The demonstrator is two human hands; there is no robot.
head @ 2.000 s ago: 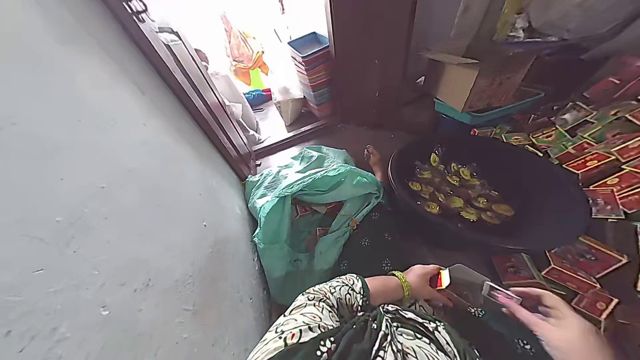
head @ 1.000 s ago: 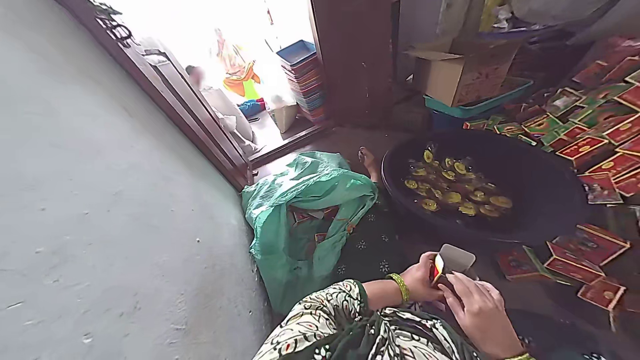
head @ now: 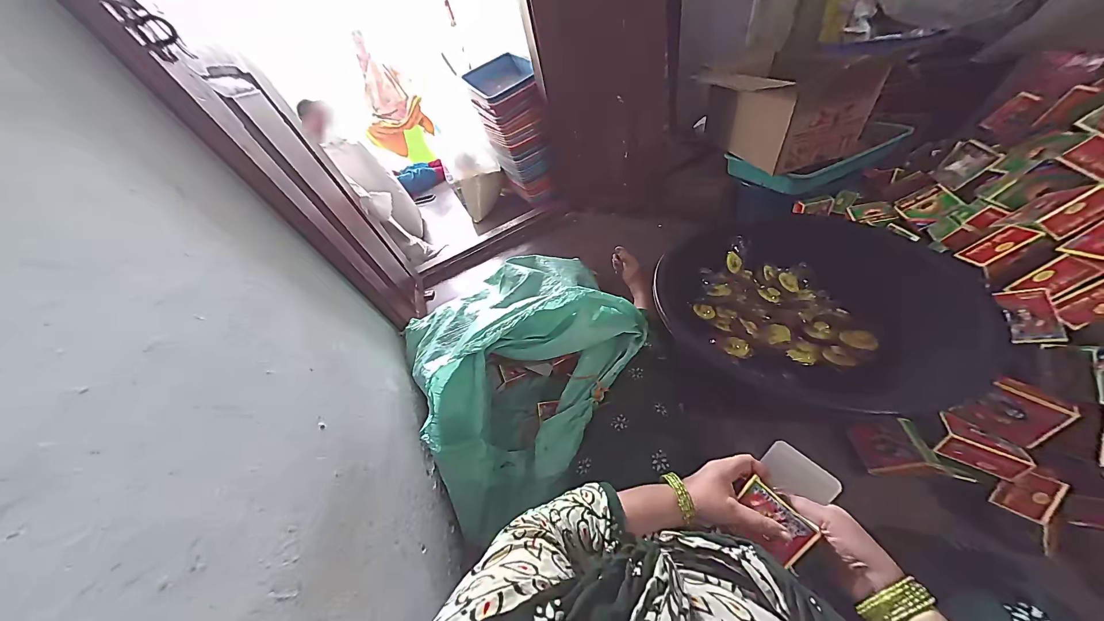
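Observation:
Both of my hands meet over my lap at the bottom of the view. My left hand (head: 731,500) grips a small red printed cardboard box (head: 780,520) with a yellow edge. The fingers of my right hand (head: 841,539) hold the box's other side. A pale translucent flap or sheet (head: 800,473) sticks up behind the box; how it joins the box is not plain. Beyond my hands lies a wide dark round tray (head: 931,345) with several yellow-topped small items (head: 776,332). An open green plastic bag (head: 526,310) with red printed boxes inside stands to the left.
Many red and green printed boxes (head: 1000,246) lie heaped at the right, more (head: 1009,431) near the tray. Behind are an open cardboard carton (head: 776,121) on a teal tub (head: 811,179) and stacked plastic trays (head: 509,121) by the doorway. A person (head: 362,181) sits outside; a wall (head: 216,345) rises at left.
My right hand, apart from the left two seconds ago, has come in against it. The box now lies with its printed red face up between both hands.

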